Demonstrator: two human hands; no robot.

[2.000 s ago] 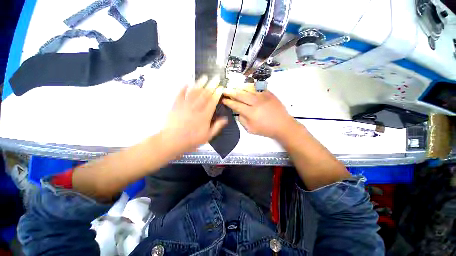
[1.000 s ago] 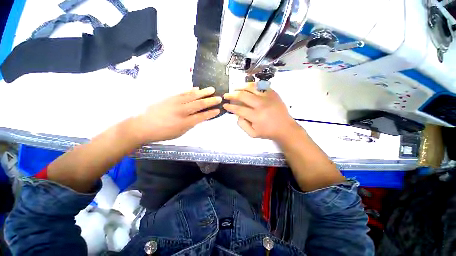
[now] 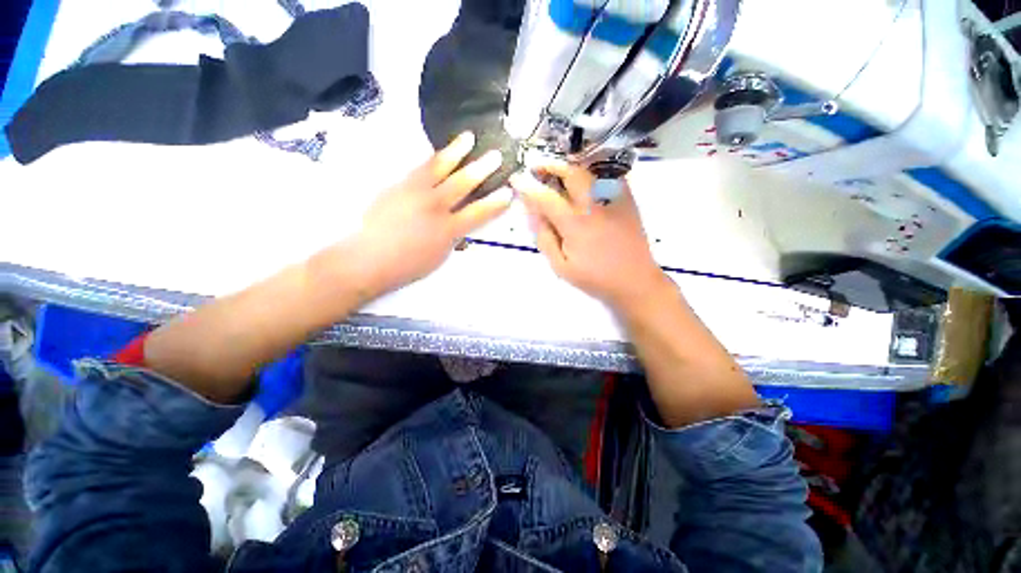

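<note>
A dark curved fabric band (image 3: 465, 84) lies under and left of the sewing machine head (image 3: 627, 56), its near end at the presser foot (image 3: 535, 146). My left hand (image 3: 420, 224) lies with spread fingertips on the band's near end, left of the foot. My right hand (image 3: 593, 229) is just right of it, its fingertips close to the foot; they hide the band's edge there. Neither hand is closed around the band. A second dark band (image 3: 190, 101) lies flat on the table at the left.
Blue-grey frayed strips (image 3: 146, 28) lie by the second band. A black pad (image 3: 862, 280) and small snips-like tool (image 3: 812, 313) lie at right. The ruler-marked table edge (image 3: 504, 341) runs in front. White pieces (image 3: 263, 476) lie by the lap.
The band under the head has moved away from me and turned, and its near end no longer reaches the table's front. Both hands have moved closer to the foot. The view has shifted slightly.
</note>
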